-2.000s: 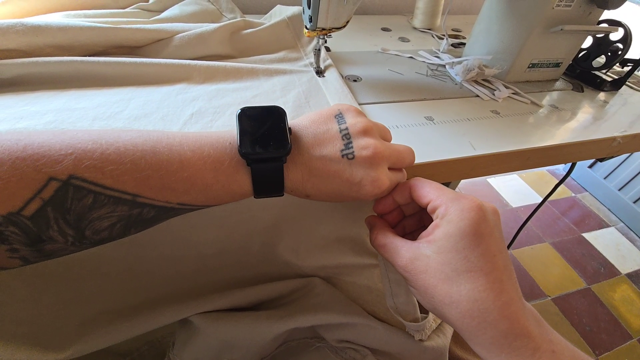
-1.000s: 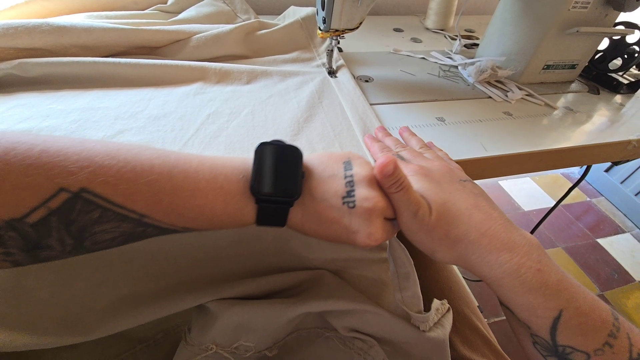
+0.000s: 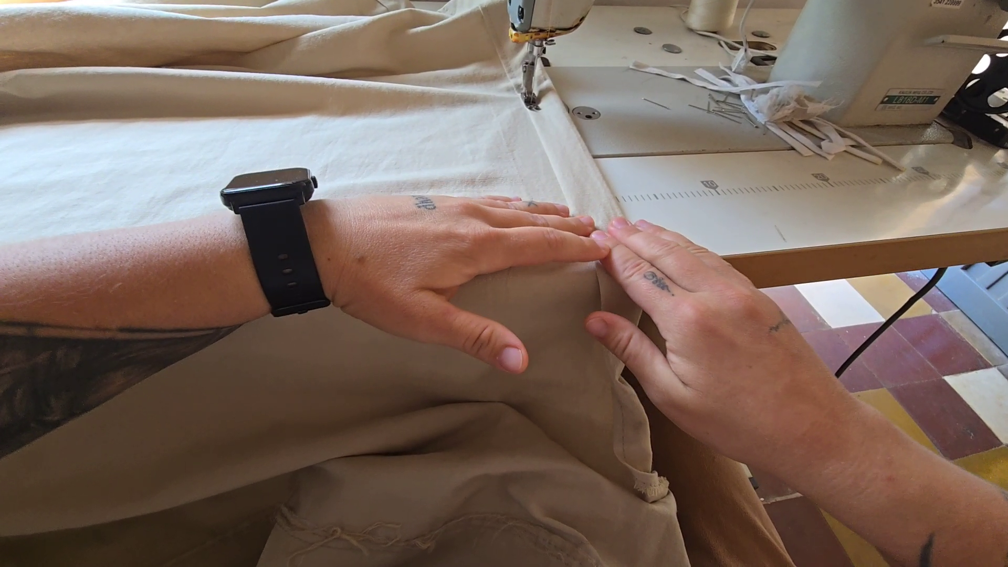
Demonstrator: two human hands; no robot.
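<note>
Beige fabric (image 3: 315,142) covers the left of the sewing table and hangs over its front edge. Along its right side runs a folded edge (image 3: 571,157), which passes beside the presser foot (image 3: 531,96) of the sewing machine. My left hand (image 3: 449,252) lies palm down on the cloth, fingers extended to the fold, a black smartwatch on the wrist. My right hand (image 3: 701,323) rests its fingertips on the same fold near the table's front edge, touching the left fingertips. Neither hand grips anything. Whether the needle is in the cloth cannot be told.
Thin white fabric strips (image 3: 795,126) and several loose pins (image 3: 724,109) lie near the machine body (image 3: 874,63). A thread cone (image 3: 711,14) stands behind. The wooden table edge (image 3: 866,256) has a printed ruler above it. A black cable (image 3: 890,321) hangs over the tiled floor.
My left hand has gone from closed at the fold to flat with its fingers spread. My right hand, beside and then against the left, now has its fingertips on the fold.
</note>
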